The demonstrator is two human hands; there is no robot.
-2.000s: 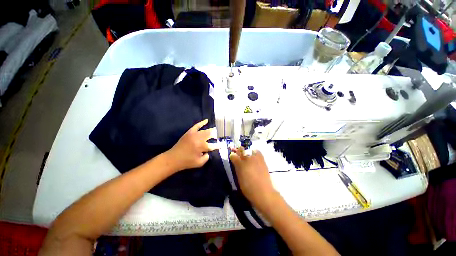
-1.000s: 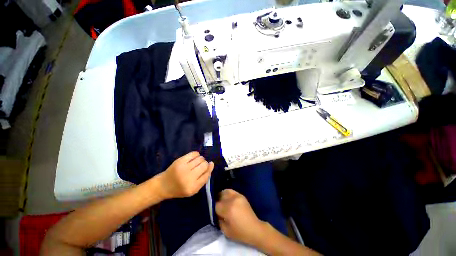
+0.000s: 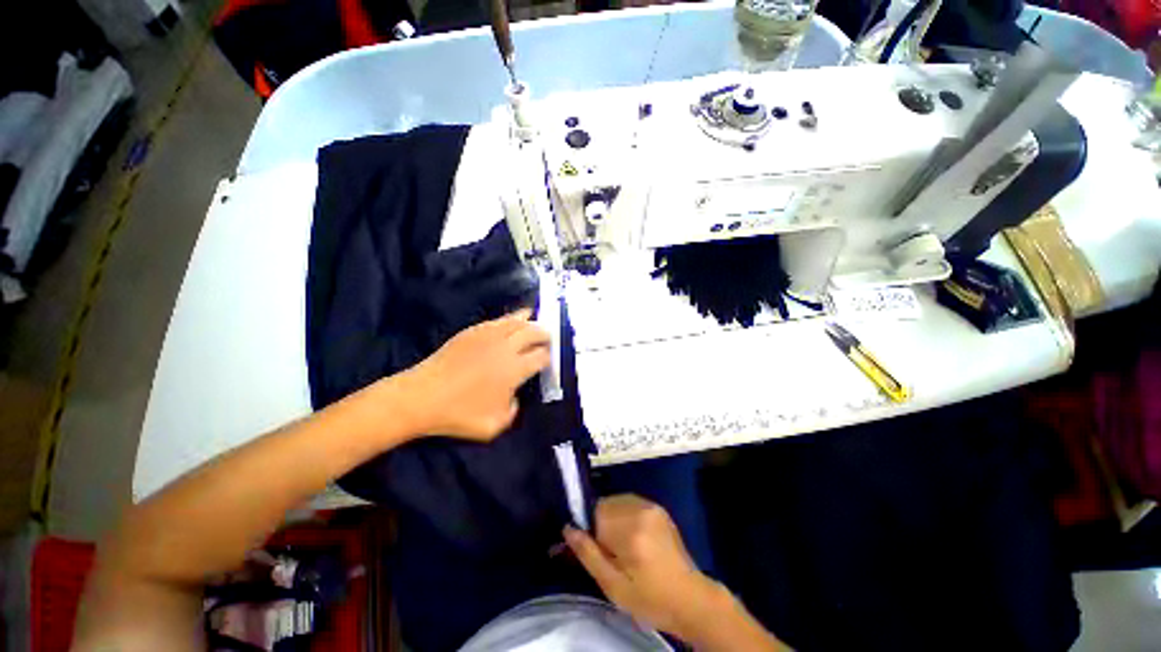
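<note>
A dark navy-black garment piece (image 3: 382,274) lies left of the needle and hangs over the table's front edge. A narrow white-faced strip (image 3: 573,484) runs along its right edge, towards the presser foot (image 3: 550,283). My left hand (image 3: 478,378) rests on the cloth beside the strip, a little in front of the foot, fingers bent; whether it pinches the cloth is unclear. My right hand (image 3: 626,550) is below the table edge, closed on the lower end of the strip. The white sewing machine (image 3: 751,185) stands behind.
Black fringed pieces (image 3: 728,278) lie under the machine arm. Yellow thread snips (image 3: 868,364) lie on the table to the right. A black packet (image 3: 983,290) and tan bundle (image 3: 1054,261) are at the right end. A wooden-handled rod (image 3: 502,32) stands behind the needle; a jar (image 3: 772,28) is behind the head.
The hands moved from the needle down the strip towards the wearer; since then my left hand has gone back up nearer the foot. My right hand stays below the table edge. The view has shifted.
</note>
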